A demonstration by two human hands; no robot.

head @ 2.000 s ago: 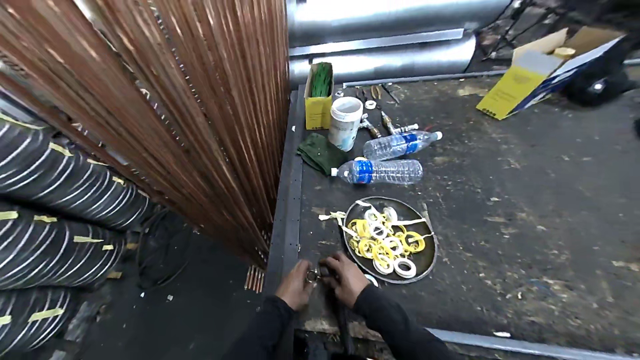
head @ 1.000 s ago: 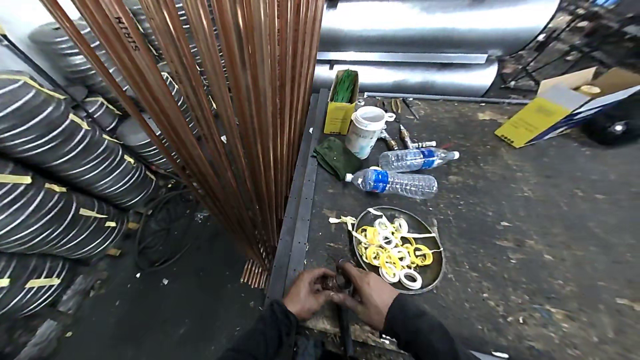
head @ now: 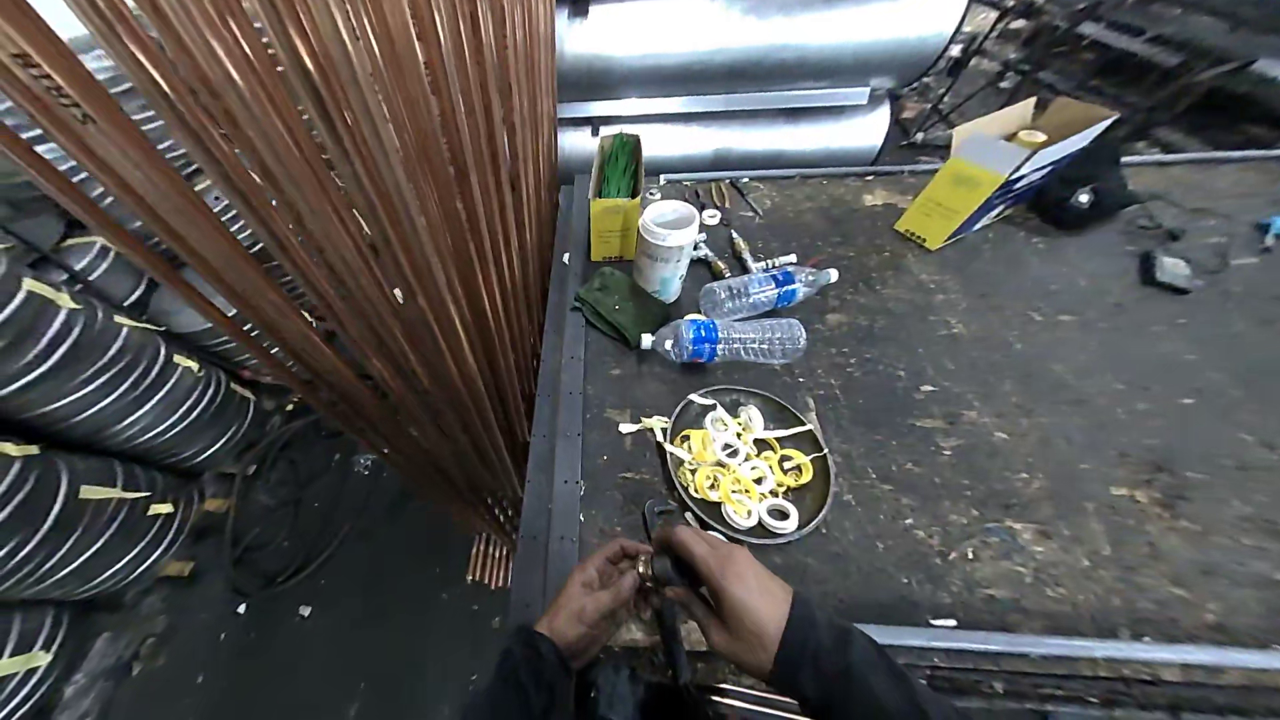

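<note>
At the bench's near left edge, my left hand (head: 597,602) grips a small brass-coloured fitting (head: 645,570) between thumb and fingers. My right hand (head: 735,600) closes on a dark round part against the fitting's right side; its exact kind cannot be told. Below and between the hands runs a dark tool handle (head: 671,640), with an open-ended metal head (head: 660,515) showing beyond my fingers. Just past my right hand lies a round metal pan (head: 826,480) holding several white and yellow tape rolls (head: 757,475), some with loose ends.
Two clear plastic bottles (head: 760,341) lie beyond the pan, near a green cloth (head: 615,305), a white tub (head: 665,250) and a yellow box (head: 612,225) of green strips. Pliers and valve fittings sit behind. Upright copper pipes (head: 400,250) stand left of the bench. An open carton (head: 960,195) is far right.
Both hands stay together at the bench's near edge, with the fingers shifted around the fitting. The view has swung somewhat. The tool's metal head now shows beyond the hands.
</note>
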